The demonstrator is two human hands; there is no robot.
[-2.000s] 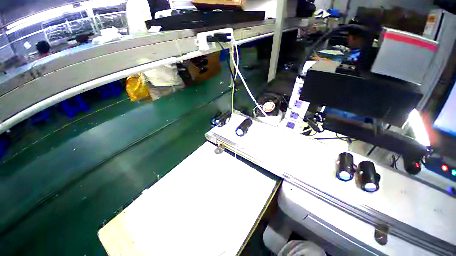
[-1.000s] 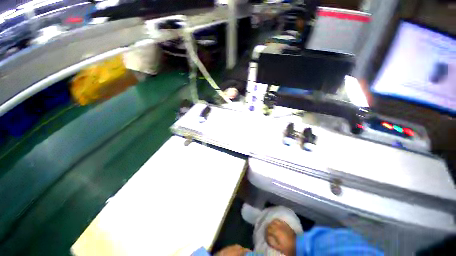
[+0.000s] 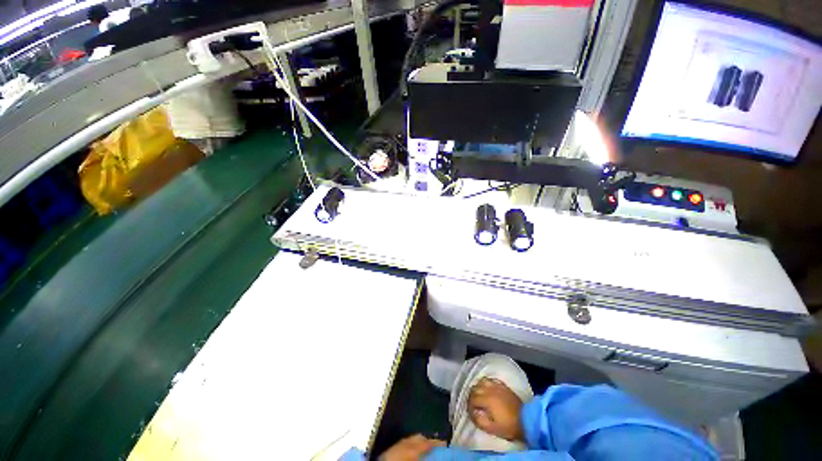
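Two black camera housings stand side by side on the white machine table [image 3: 631, 259], a left one [image 3: 487, 225] and a right one [image 3: 519, 230], with bright lens-like ends towards me. Another black housing [image 3: 330, 205] lies near the table's left end. My right hand [image 3: 496, 408] rests on my pale-trousered knee below the table, fingers curled; no object shows in it. My left hand [image 3: 413, 447] is at the bottom edge, partly cut off, and its fingers are hidden. Both hands are away from the housings.
The white work board [image 3: 297, 333] spans the lower left. Metal catches [image 3: 579, 311] sit on the rail. The dark machine head [image 3: 494, 110] hangs behind the housings beside a bright light. A monitor [image 3: 728, 79] shows two dark housings. A control box [image 3: 676, 200] and power strip [image 3: 421, 166] stand behind.
The view has turned right and down, bringing the monitor, control box and my hands into sight. Since one second ago my hands have stayed low. The housings stay in place on the table.
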